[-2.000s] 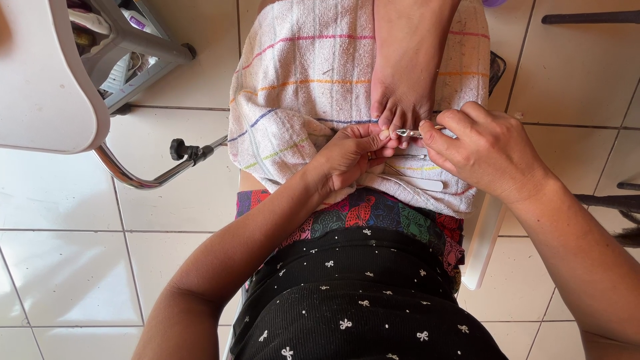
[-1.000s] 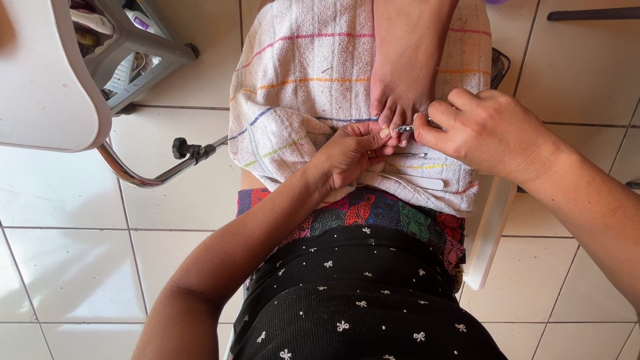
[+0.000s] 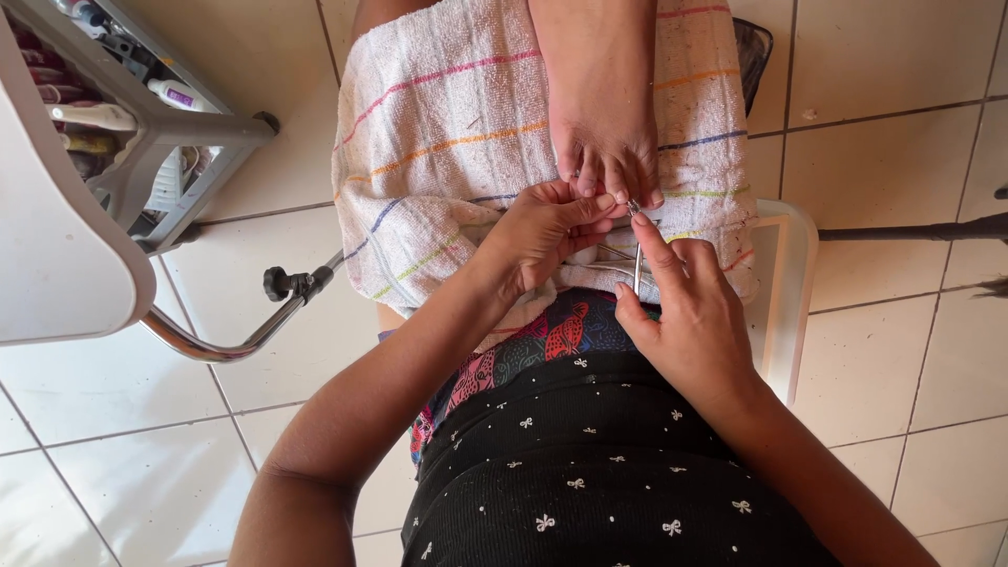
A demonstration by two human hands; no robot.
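Note:
Another person's bare foot (image 3: pixel 602 102) rests on a white striped towel (image 3: pixel 441 110) over my lap. My left hand (image 3: pixel 543 228) holds the toes of that foot between thumb and fingers. At my right hand (image 3: pixel 685 307) are metal nippers (image 3: pixel 637 264), their head by the tip of a toe; the index finger lies near the head and the thumb near the handle end. Whether the fingers close on them is hard to tell. More thin metal tools lie on the towel beneath the hands, largely hidden.
On the left stand a white padded surface (image 3: pixel 63 205) and a grey plastic cart (image 3: pixel 189 126) holding bottles. A curved chrome bar (image 3: pixel 236 350) with a black knob (image 3: pixel 277 283) reaches toward the towel. The edge of a pale seat (image 3: pixel 795 291) shows at right, above floor tiles.
My right hand has moved down and turned, its index finger now extended toward the toes; earlier it gripped the tool from the right. My left hand stays at the toes.

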